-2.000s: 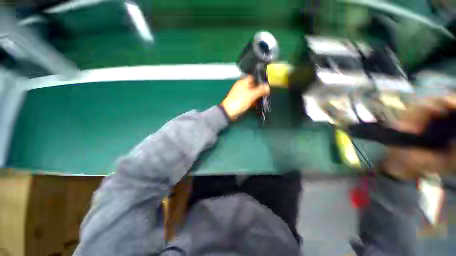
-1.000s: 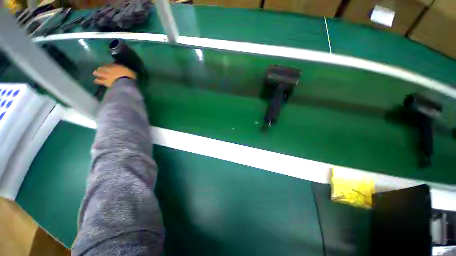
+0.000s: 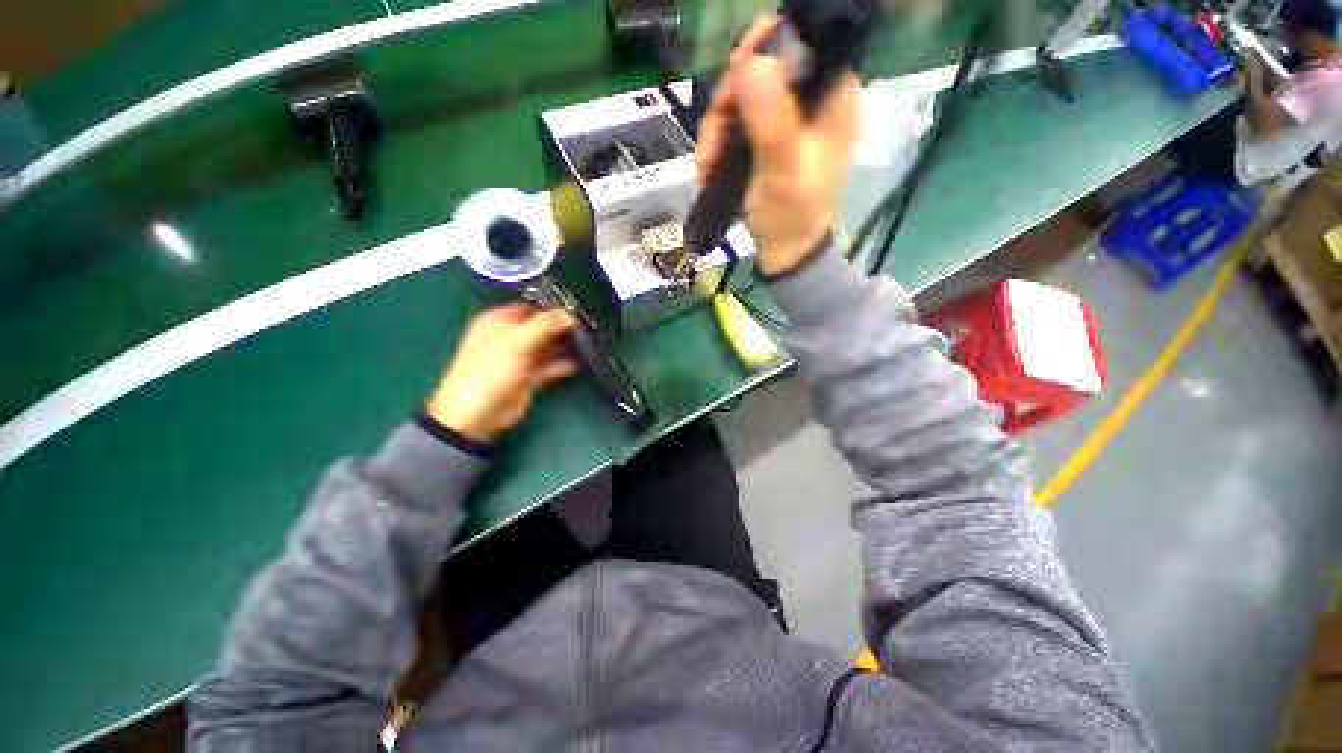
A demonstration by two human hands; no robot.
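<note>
My left hand (image 3: 503,365) holds a black handheld appliance (image 3: 596,350) by its handle, low over the green bench. Its round head has a pale ring and a dark centre and points up. My right hand (image 3: 783,140) grips a black electric screwdriver (image 3: 721,194), tip down at the white screw box (image 3: 601,144). The tip is over small screws in the box's front compartment; whether it touches one cannot be told. A yellow-handled tool (image 3: 745,330) lies at the front of the box.
More black appliances lie on the green conveyor (image 3: 427,103) beyond the white rail. A black cable (image 3: 930,147) hangs right of my right hand. A red stool (image 3: 989,353) with a white top and a blue bin (image 3: 1174,228) stand on the floor. A person (image 3: 1298,103) is at the far right.
My left hand has come back from the conveyor and now holds an appliance at the bench. My right hand has come into view with the screwdriver at the screw box. The view has turned right.
</note>
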